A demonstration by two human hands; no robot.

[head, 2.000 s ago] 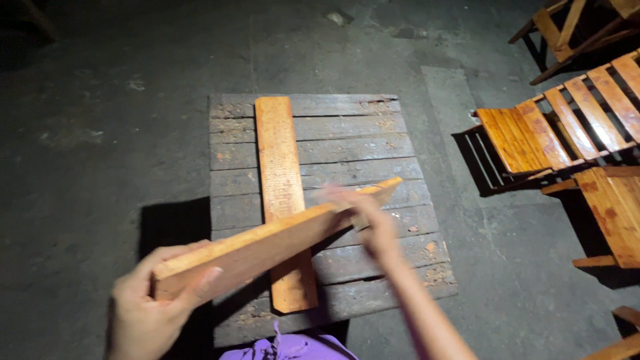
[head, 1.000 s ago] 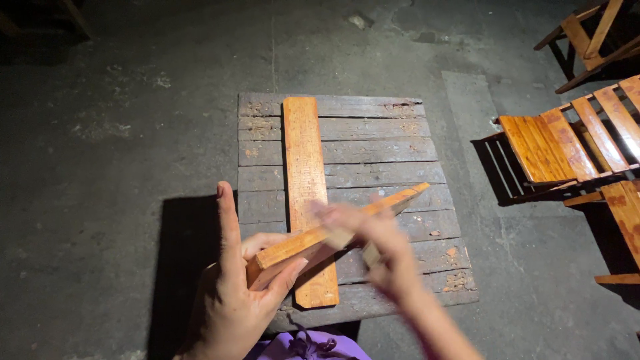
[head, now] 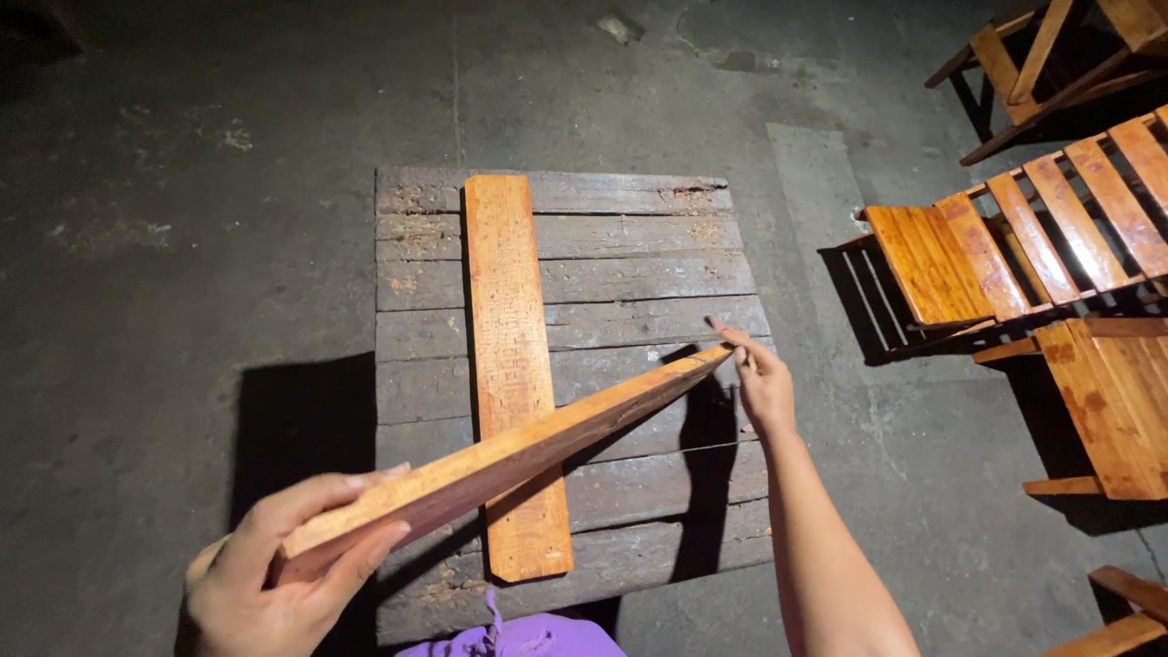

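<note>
My left hand (head: pixel 283 557) grips the near left end of a wooden board (head: pixel 511 447), which is held on edge and slants up to the right above the table. At the board's far right end is my right hand (head: pixel 762 379), with a small pale piece between its fingers; what that piece is cannot be made out. Beneath the held board, a second wooden board (head: pixel 508 301) with clipped corners lies flat across the slats of a weathered wooden table (head: pixel 639 274).
Slatted wooden chairs (head: pixel 1049 219) stand to the right, with another wooden chair frame (head: pixel 1013 78) at the upper right and a wooden seat (head: pixel 1104 401) below. Purple cloth (head: pixel 538 636) shows at the table's near edge. The floor (head: pixel 137 301) is dark concrete.
My right hand, blurred over the middle of the held board a second ago, is now at its far right end. My left index finger, raised then, now rests along the board.
</note>
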